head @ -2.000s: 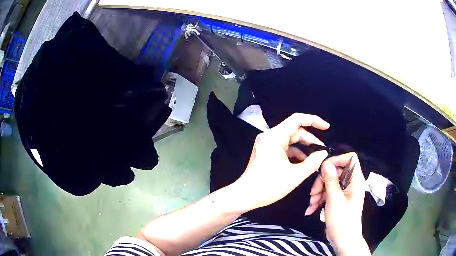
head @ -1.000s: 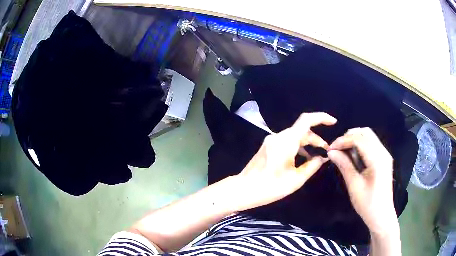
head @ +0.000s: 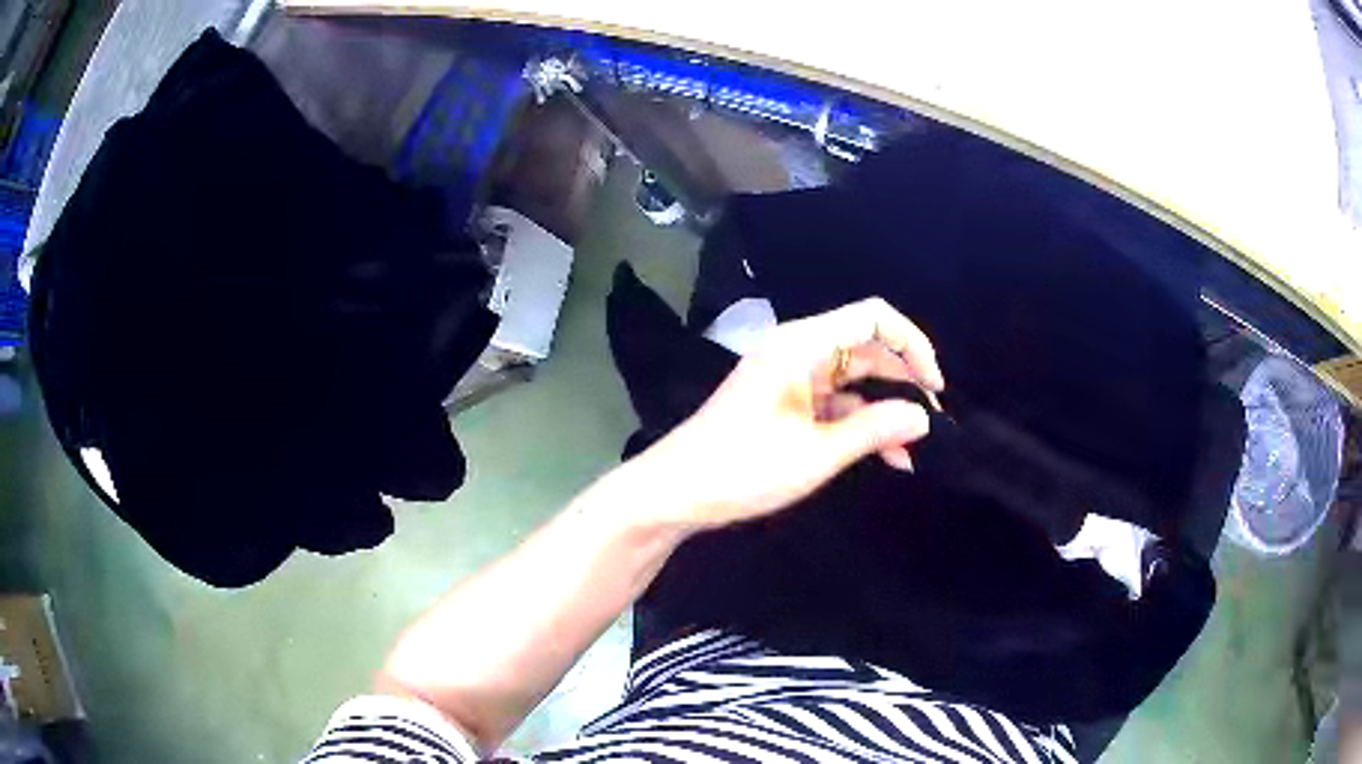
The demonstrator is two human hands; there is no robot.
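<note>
A black garment (head: 896,582) lies over the lap, its edges hard to see. My left hand (head: 814,411) is over its middle, fingers curled, thumb and fingertips pinching the black cloth. A tiny bright sliver shows at the fingertips; I cannot tell what it is. A white patch (head: 1113,549) shows on the garment at the right, and another white piece (head: 742,323) shows behind my left hand. My right hand is not in view.
A white table (head: 837,52) with a yellowish edge crosses the top. Another black garment heap (head: 254,329) hangs at the left. A clear mesh-like basket (head: 1285,455) is at the right. A white box (head: 530,284) stands below on the green floor.
My right hand, at the fingertips of my left hand before, has gone out of the picture. My left hand has shifted slightly left. The white patch at the right shows again.
</note>
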